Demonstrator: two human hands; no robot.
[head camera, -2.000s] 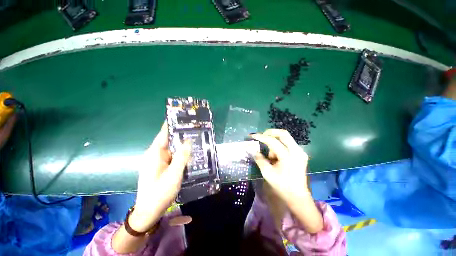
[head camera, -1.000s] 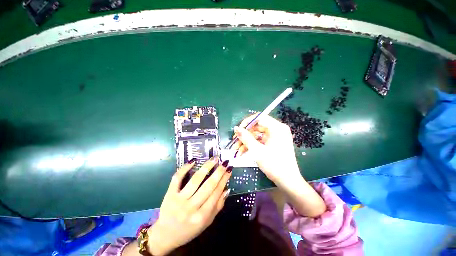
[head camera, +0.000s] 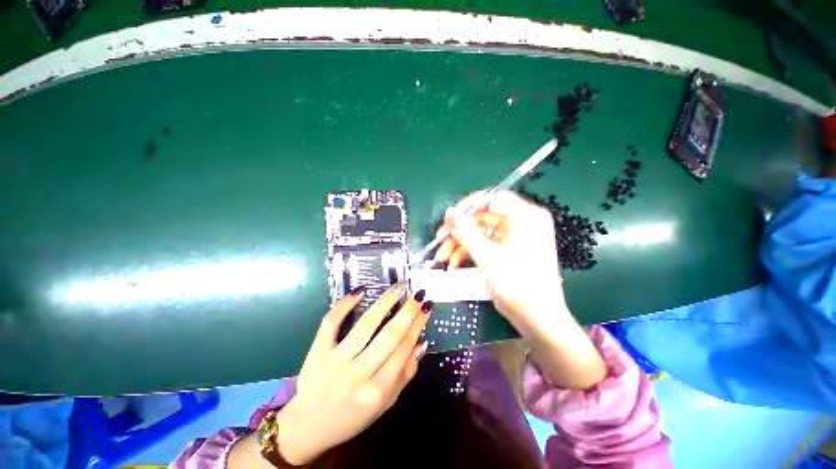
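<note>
An opened phone lies on the green bench, its main board at the far end and its battery in the middle. My left hand lies over its near part, fingers spread, fingertips on the phone and at the white strip's left end. My right hand holds slim whitish tweezers, their tips low beside the phone's right edge, near the strip. The white strip lies right of the phone. The dot sheet shows below it and hangs over the bench edge. Small black parts lie heaped to the right.
Another opened phone lies at the bench's far right. A worn white rail runs along the back, with phones on the belt beyond. A blue sleeve of a neighbouring person is at the right edge.
Two seconds ago my left hand held the phone raised; now it lies on the bench under that hand. Since one second ago, my right hand and the tweezers have shifted slightly right.
</note>
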